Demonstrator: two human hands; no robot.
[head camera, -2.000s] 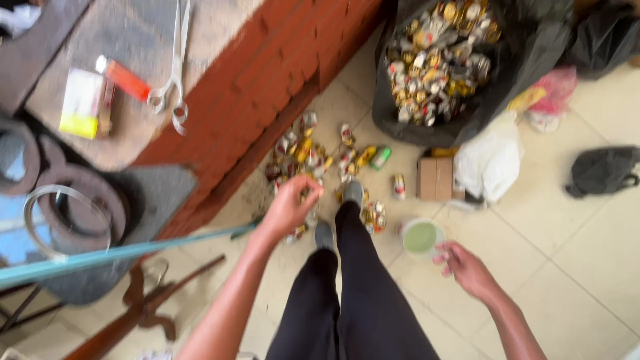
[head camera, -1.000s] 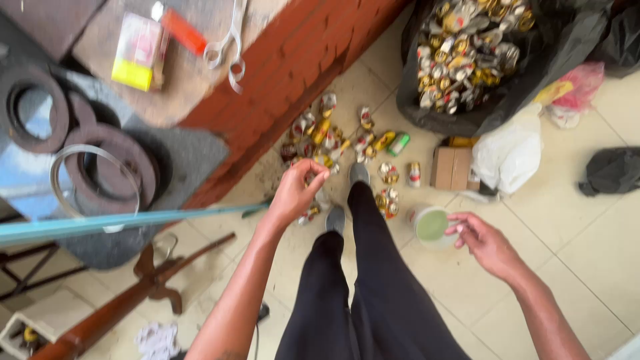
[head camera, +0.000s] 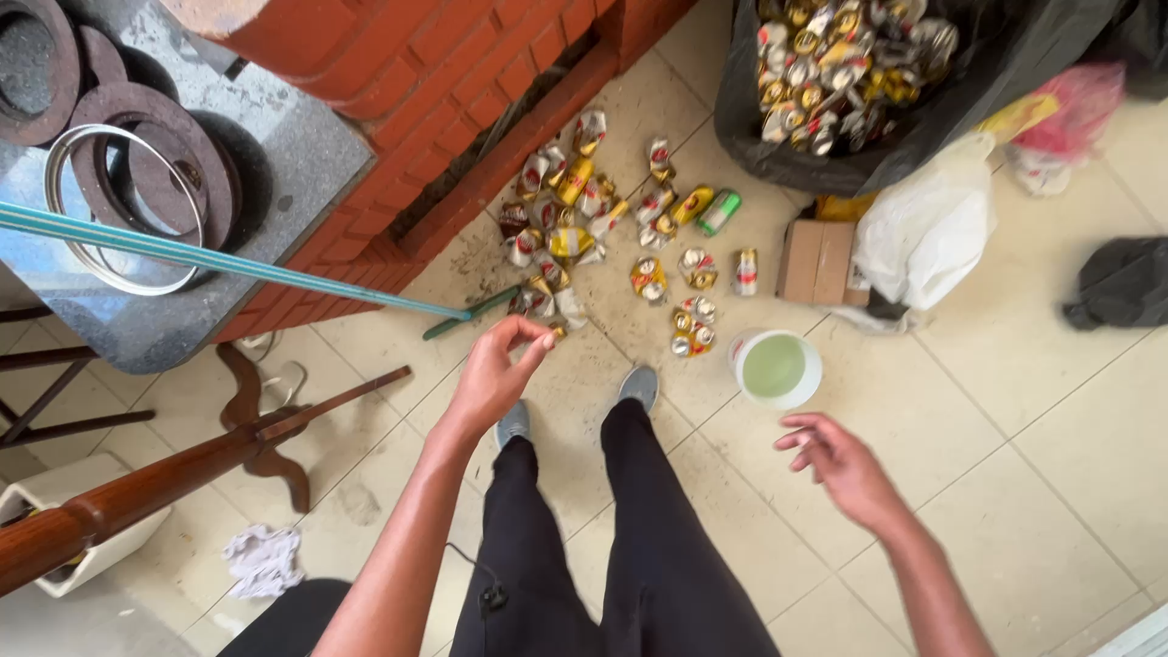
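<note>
My left hand (head camera: 497, 370) hangs over the tiled floor with thumb and fingertips curled close together; whether anything small is between them I cannot tell. Just beyond it lie crushed drink cans (head camera: 570, 242) in a loose pile, and a green squeegee-like head (head camera: 470, 313) on a long turquoise pole (head camera: 274, 267). My right hand (head camera: 835, 461) has its fingers apart and holds nothing. Above that hand in the view stands a white bucket (head camera: 776, 369) of greenish liquid. A green can (head camera: 719, 212) and an upright-looking can (head camera: 745, 272) are between the pile and a cardboard box (head camera: 817, 262).
A black plastic bag (head camera: 757, 151) full of crushed cans stands at the upper right, near a white plastic bag (head camera: 926, 219). The stone counter (head camera: 301, 173) on red brickwork holds dark rings (head camera: 219, 196). A wooden coat stand (head camera: 173, 479) leans across the lower left, beside a cloth (head camera: 263, 559).
The view has shifted, and the scissors and lighter on the counter have gone out of it. My right hand, earlier beside the bucket's rim, is now apart from it.
</note>
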